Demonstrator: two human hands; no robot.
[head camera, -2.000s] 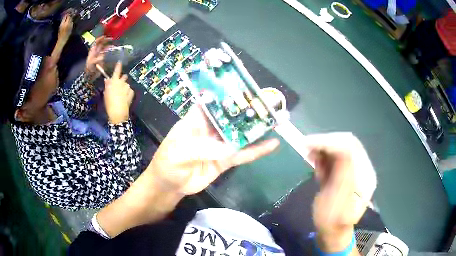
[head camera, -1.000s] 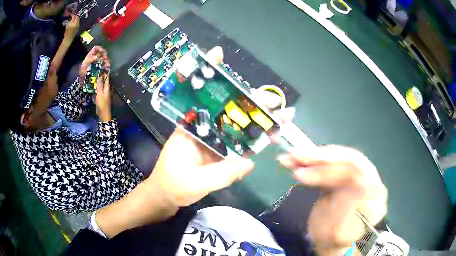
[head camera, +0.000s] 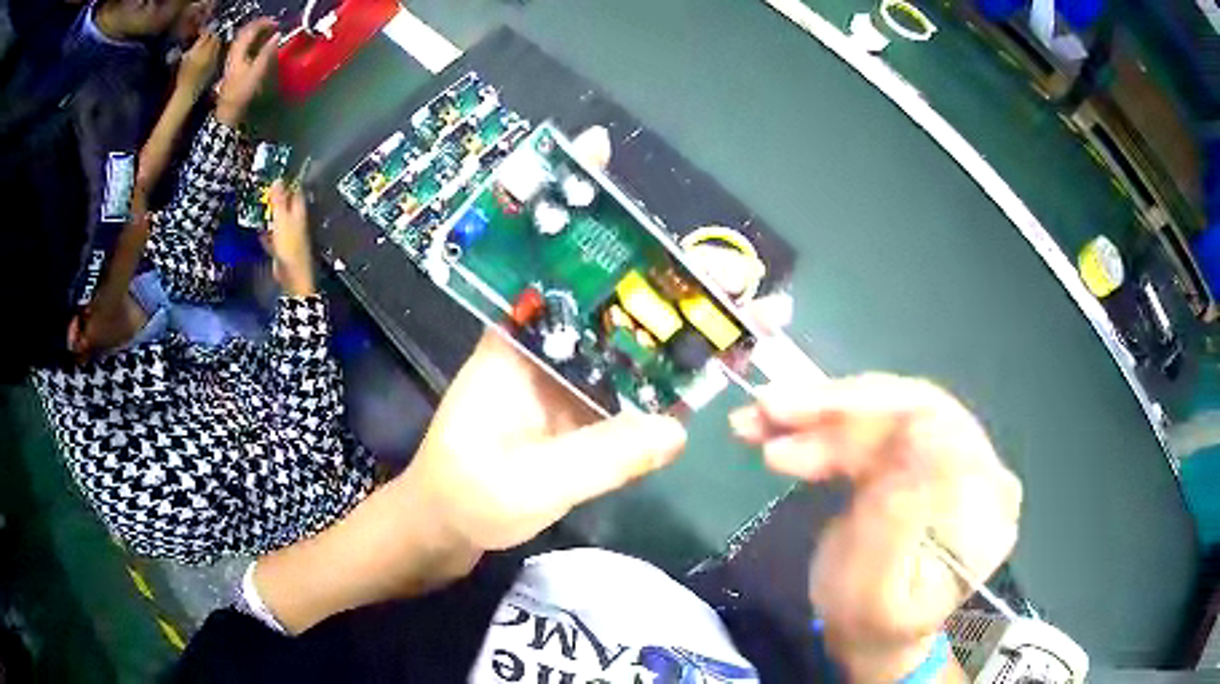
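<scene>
The green power supply board (head camera: 589, 254) in its silver metal chassis is held tilted in front of me. It carries a yellow transformer (head camera: 648, 307), a blue disc part (head camera: 468, 225) and a red part (head camera: 529, 305). My left hand (head camera: 515, 448) grips it by its lower edge, thumb along the near side. My right hand (head camera: 896, 474) is right of the board, fingers closed on a slim tool (head camera: 739, 381). Its tip is by the board's right end; contact cannot be told. A thin rod (head camera: 966, 564) also shows at the right palm, perhaps the same tool.
Boards (head camera: 442, 154) lie in rows on a black mat (head camera: 529, 74). A tape roll (head camera: 723, 257) sits behind the held board. A red carrier (head camera: 332, 43) and white strip (head camera: 422, 40) are at the far left. A neighbouring worker (head camera: 201, 401) sits at left; another tape roll (head camera: 907, 19) lies far right.
The board has turned to show its parts face, and my left thumb has closed onto its edge. My right hand has moved left towards the board's right end. The neighbour's hands have moved.
</scene>
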